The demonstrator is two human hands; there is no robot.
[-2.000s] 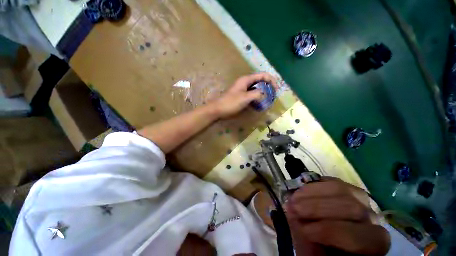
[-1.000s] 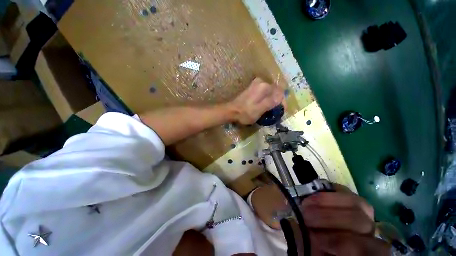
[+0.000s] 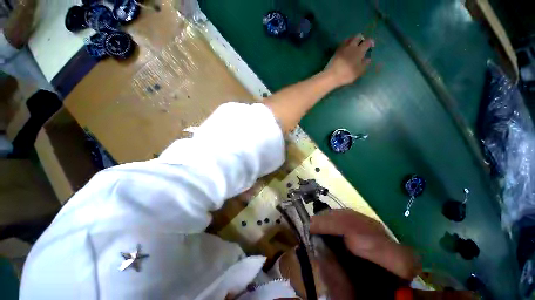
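My left hand (image 3: 352, 61) is stretched out over the green conveyor belt, fingers bent; a small dark bit shows at the fingertips, but whether they grip it is unclear. My right hand (image 3: 366, 237) is shut around the dark grip of the auto-feed screwdriver. Its silver nose (image 3: 305, 190) is over the pale yellow, dark-spotted board section. A round unit with a pale lead (image 3: 341, 140) lies on the belt between the hands. Another round unit (image 3: 414, 186) lies to the right. A third round unit (image 3: 276, 23) lies near the belt's board-side edge, beside a dark piece.
Several dark round units (image 3: 111, 32) are piled at the board's far left end. Dark lumps (image 3: 463, 246) lie on the belt at lower right. Clear plastic bags (image 3: 510, 152) lie beyond the belt. Brown cartons (image 3: 64, 152) stand left. Another person's arm (image 3: 20, 26) shows at top left.
My left hand has left the board and the round unit it held by the screwdriver nose, and now reaches out over the belt. My right hand still holds the screwdriver. The view has shifted.
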